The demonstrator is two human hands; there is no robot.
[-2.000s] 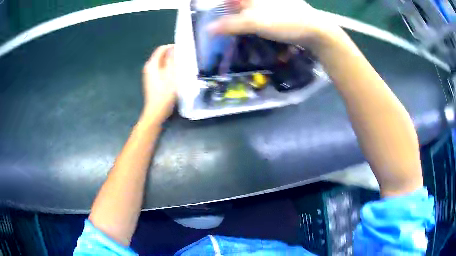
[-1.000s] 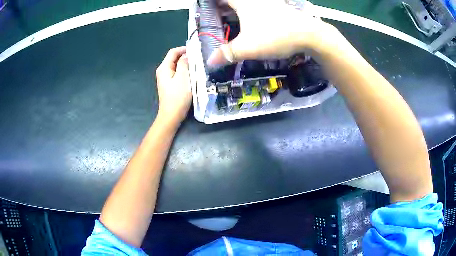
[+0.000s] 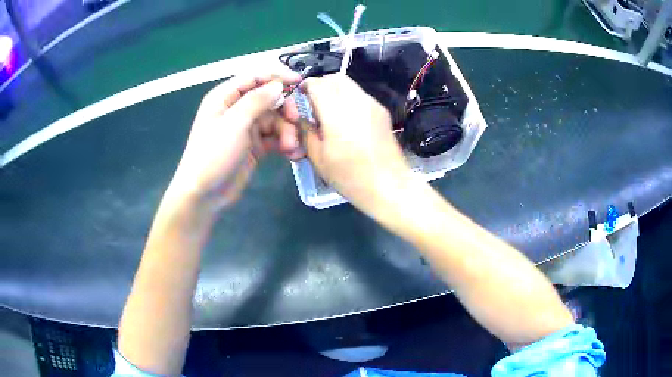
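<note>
The open white housing (image 3: 475,118) lies on the dark bench with black parts inside. A round black drum (image 3: 435,131) sits in its right corner. A thin red and dark wire with a small plug (image 3: 424,74) stands above it. A pale ribbon cable (image 3: 354,31) sticks up past the far edge. My left hand (image 3: 239,129) pinches a thin lead with a small white plug (image 3: 280,100) at the housing's left side. My right hand (image 3: 350,132) holds a pale finned heat sink module (image 3: 302,107), mostly hidden by the fingers. The hands hide the housing's near-left part.
The bench (image 3: 110,221) has a white edge strip (image 3: 133,87) along its far side, with a green belt (image 3: 184,37) beyond. A translucent bag (image 3: 608,254) hangs from black clips at the near right edge. A perforated dark crate (image 3: 63,350) stands below left. Metal parts show at top right.
My left hand has let go of the housing's side and now pinches the lead. My right hand has drawn nearer to it. The view has shifted, and the ribbon cable and bag now show.
</note>
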